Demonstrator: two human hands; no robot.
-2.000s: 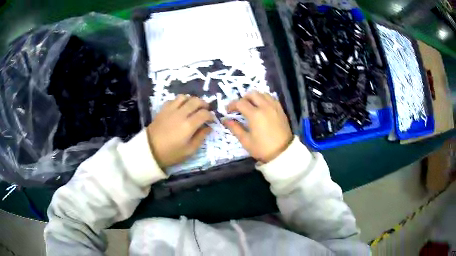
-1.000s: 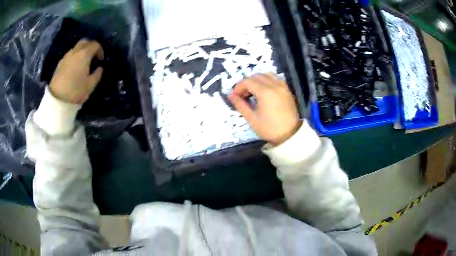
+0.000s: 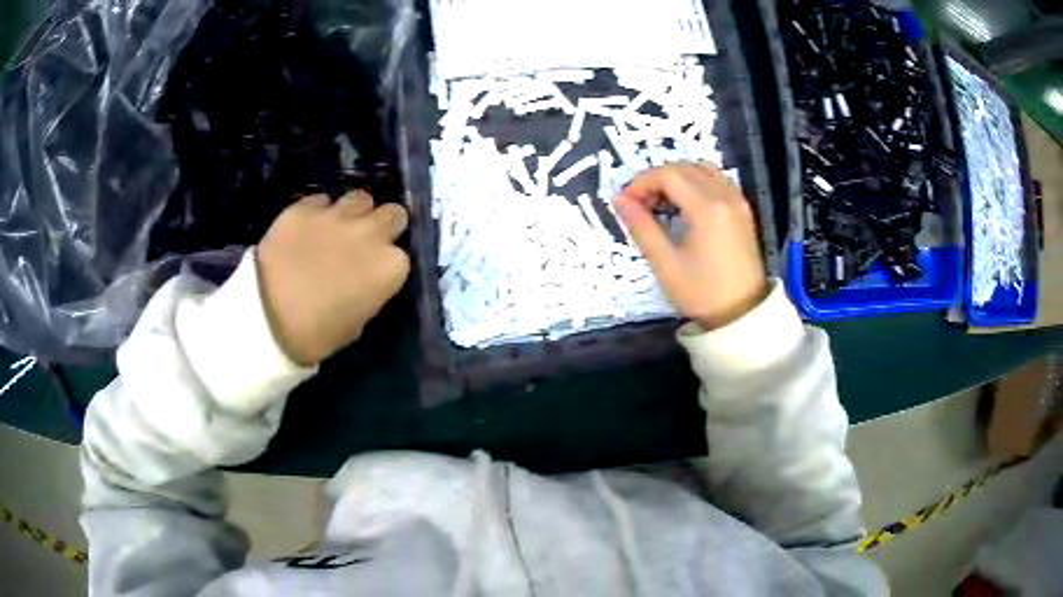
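White strips (image 3: 536,268) lie loose in the middle tray (image 3: 560,353), with stacked strips (image 3: 571,26) at its far end. My right hand (image 3: 705,239) is over the right side of this tray, thumb and index fingertips together; whether a small part is between them cannot be told. My left hand (image 3: 332,274) is at the near right edge of the heap of black plastic housings (image 3: 262,111) in the clear plastic bag (image 3: 76,175). Its fingers are curled and point away; what they hold is hidden.
Right of the middle tray stands a blue-edged tray (image 3: 880,301) heaped with finished housings (image 3: 863,140). Beyond it, a narrow blue tray (image 3: 1002,313) of small white pieces (image 3: 988,175) lies on brown cardboard (image 3: 1053,251). The green bench edge curves below; yellow-black floor tape (image 3: 944,510) shows.
My left hand has moved from inside the black heap to its near right edge. My right hand stays over the strips with fingertips together. The whole view has shifted.
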